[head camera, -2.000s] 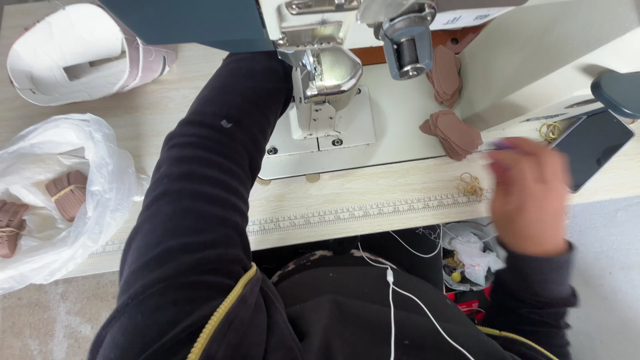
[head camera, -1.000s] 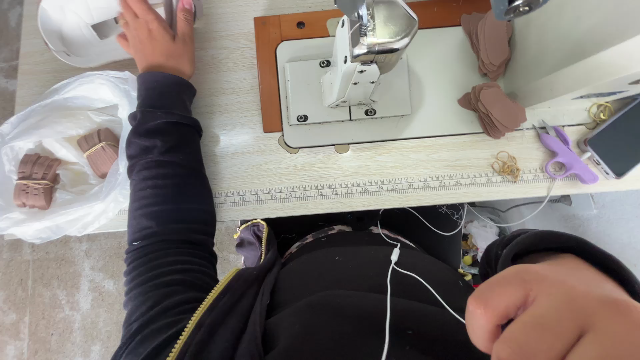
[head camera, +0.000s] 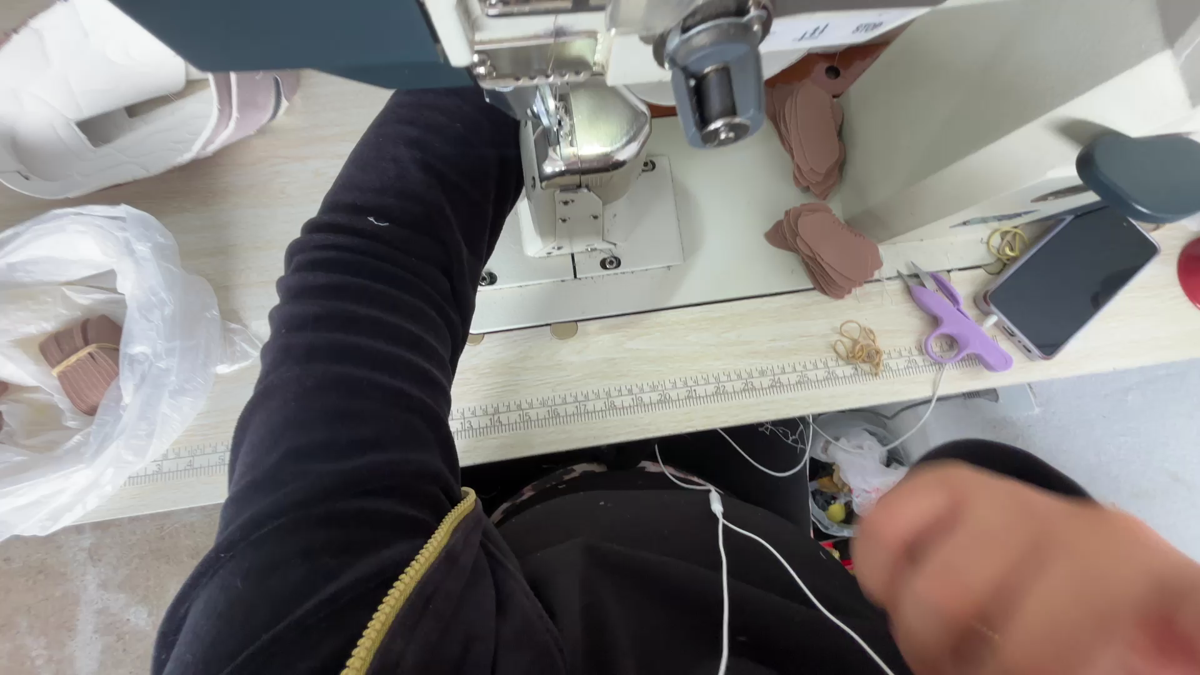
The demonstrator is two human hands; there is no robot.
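Observation:
My left arm, in a dark sleeve, reaches past the left side of the sewing machine's post (head camera: pixel 581 178); the hand itself is hidden behind the machine head. My right hand (head camera: pixel 1012 572) is a blurred, curled shape low at the right, in front of the table edge; whether it holds anything does not show. Two stacks of brown cut pieces, one behind (head camera: pixel 808 139) and one nearer (head camera: pixel 830 251), lie on the machine bed. Purple thread snips (head camera: pixel 956 323) rest on the table beside a phone (head camera: pixel 1069 281). Rubber bands (head camera: pixel 859 347) lie left of the snips.
A clear plastic bag (head camera: pixel 169 375) at the left holds a banded brown bundle (head camera: pixel 84 361). Behind it is a white curved piece (head camera: pixel 103 103). A measuring tape (head camera: pixel 647 394) runs along the front edge. The machine head (head camera: pixel 281 37) overhangs my left arm. A white cable hangs down my front.
My left hand, on the white piece at the left one second ago, is now behind the machine head. My right hand stays low at the right. The view has shifted.

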